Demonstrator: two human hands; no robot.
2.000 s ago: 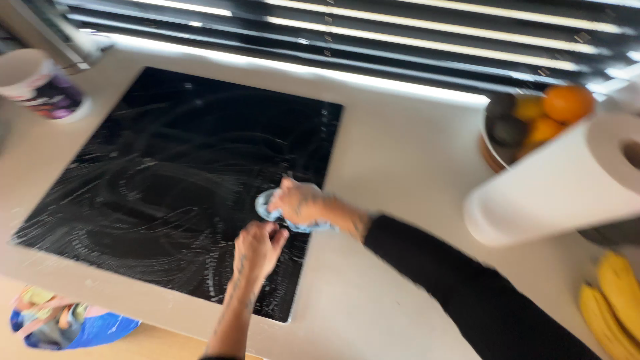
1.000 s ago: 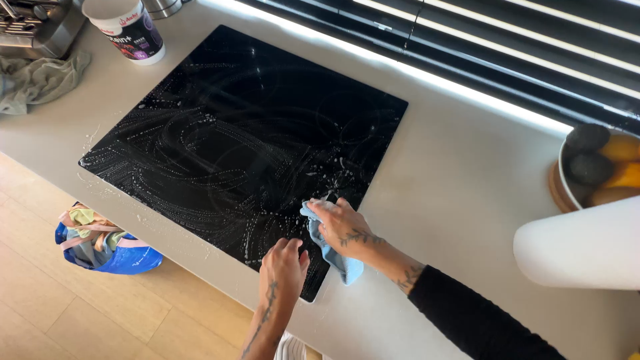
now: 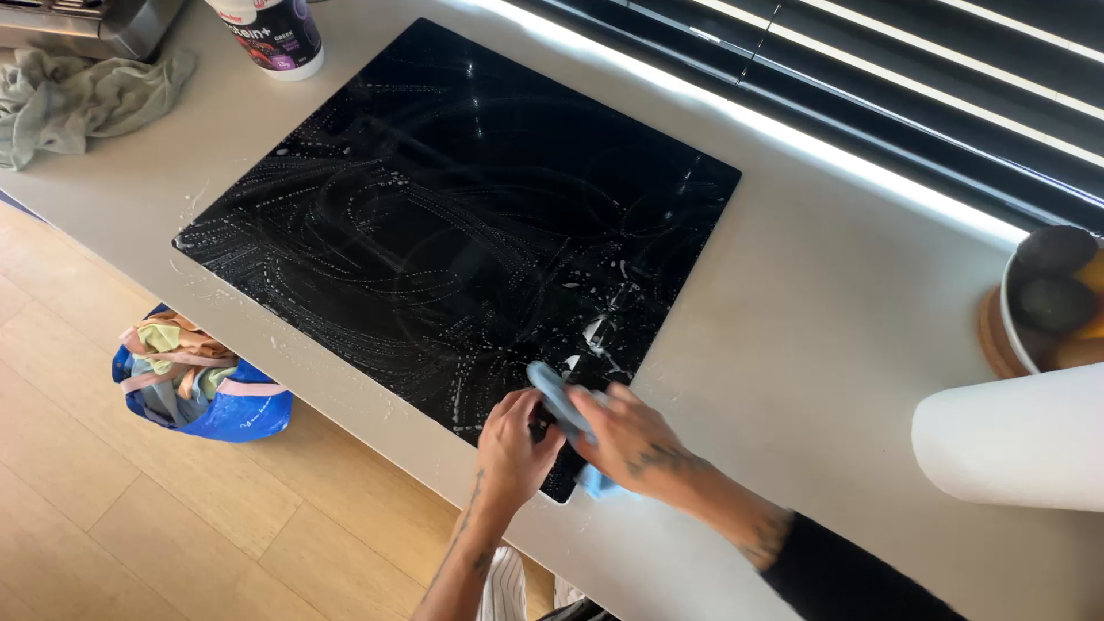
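A black glass cooktop [image 3: 483, 224], streaked with wet foam and droplets, is set in a pale countertop. My right hand [image 3: 625, 431] grips a light blue cloth [image 3: 556, 398] over the cooktop's near right corner; part of the cloth hangs out below the hand at the glass edge. Close beside it, my left hand [image 3: 517, 435] is over the same corner with its fingers bent. Whether its fingertips touch the cloth or a small dark thing between the hands cannot be told. White foam blobs [image 3: 595, 332] lie just beyond the cloth.
A plastic tub [image 3: 274, 39] and a crumpled grey-green cloth [image 3: 86, 99] lie at the upper left near a metal appliance [image 3: 95, 26]. At the right are a fruit bowl [image 3: 1007, 319] and a paper towel roll [image 3: 1009, 435]. A blue bag of cloths [image 3: 250, 410] is below the counter edge.
The right hand's cloth is now bunched nearer the left hand, where a second ago it hung over the cooktop's right edge. The view has swung left since two seconds ago.
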